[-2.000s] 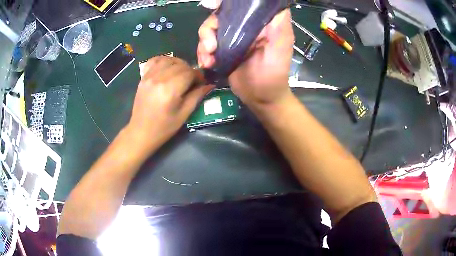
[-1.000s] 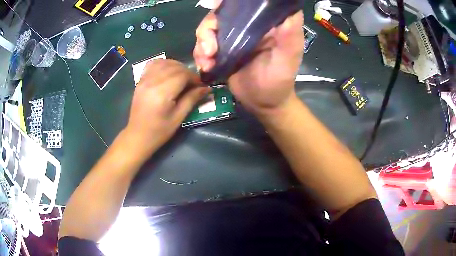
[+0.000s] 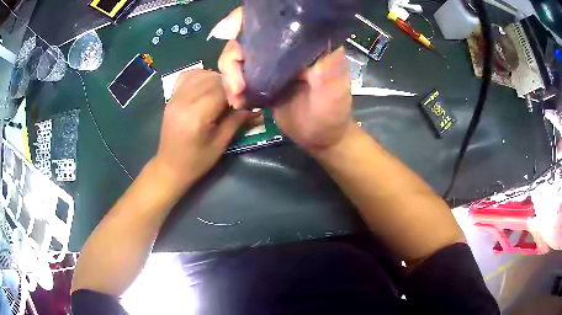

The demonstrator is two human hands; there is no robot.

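My right hand [image 3: 317,101] is wrapped around the thick dark grip of an electric screwdriver [image 3: 283,46], held upright over the work; its tip is hidden. My left hand [image 3: 196,117] is beside it, fingertips at the green circuit board [image 3: 272,133], which lies on the mat, partly covered by both hands. I cannot tell whether the left fingers hold the board or a small part. A pale patch shows on the board. A white-backed panel [image 3: 174,79] lies behind my left hand.
On the dark green mat [image 3: 296,203] lie an LCD screen [image 3: 131,81] at left, small discs [image 3: 187,26] at back, a phone battery [image 3: 436,114] at right and a red-yellow tool [image 3: 410,32]. Clear cups [image 3: 85,51] stand at back left. A black cable [image 3: 477,104] hangs at right.
The screwdriver's grip and my right hand have shifted left and now cover more of the board. My left hand stays at the board's left side. The frame part at back right shows more fully.
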